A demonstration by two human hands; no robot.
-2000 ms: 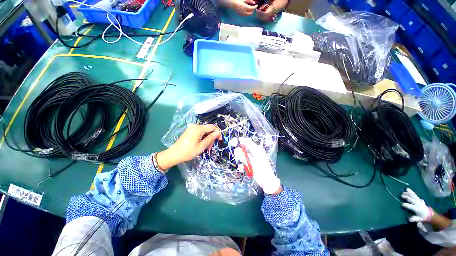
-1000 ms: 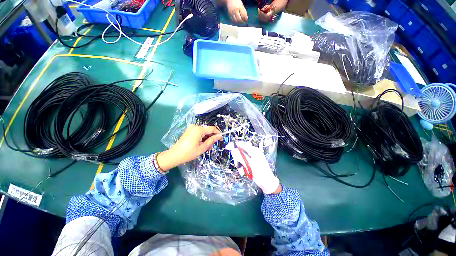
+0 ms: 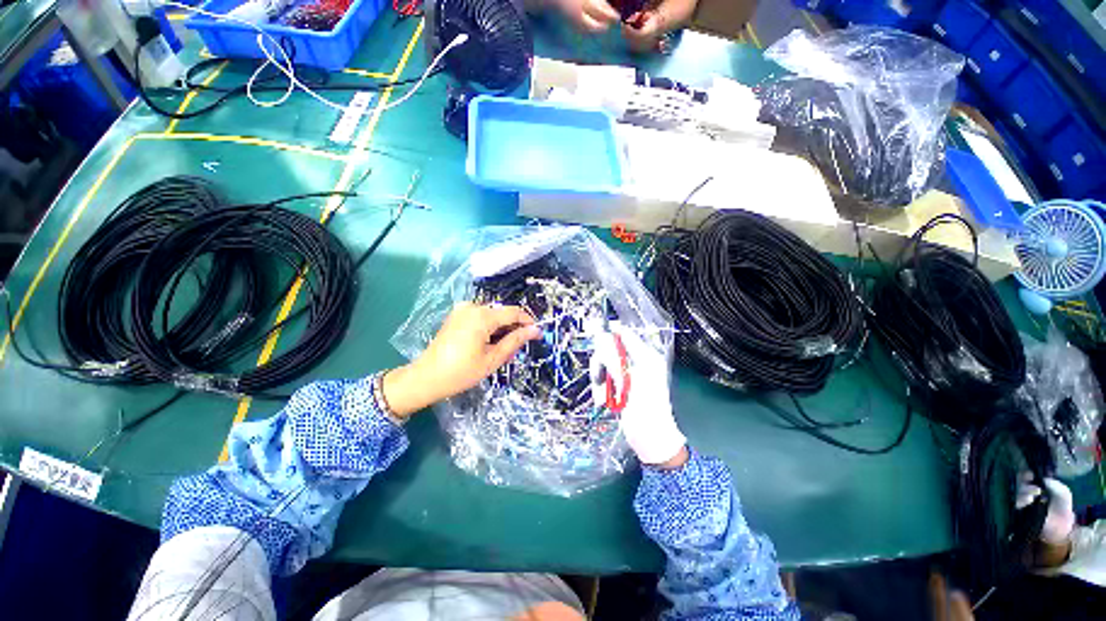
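My bare left hand [image 3: 467, 352] is over the open clear plastic bag [image 3: 485, 455], with thumb and fingertips pinched on a thin cable end [image 3: 542, 328]. My right hand [image 3: 643, 400], in a white glove, is closed around a small red-handled cutter [image 3: 622, 374] at the right side of the bag. The cutter's tips are hard to make out against the scraps. White, blue and dark wire scraps [image 3: 558, 400] lie heaped in the bag. Both forearms wear blue patterned oversleeves.
Coiled black cables lie at left [image 3: 158, 291] and right [image 3: 764, 303], with another stack [image 3: 952, 328] farther right. A blue tray [image 3: 546, 146] and long white box [image 3: 728, 176] stand beyond. A gloved hand [image 3: 1053, 510] holds a coil at lower right. Another person's hands show at the top.
My right hand and cutter have shifted slightly right and turned more upright. My left hand has barely moved. Another person's gloved hand and a black coil have appeared at lower right.
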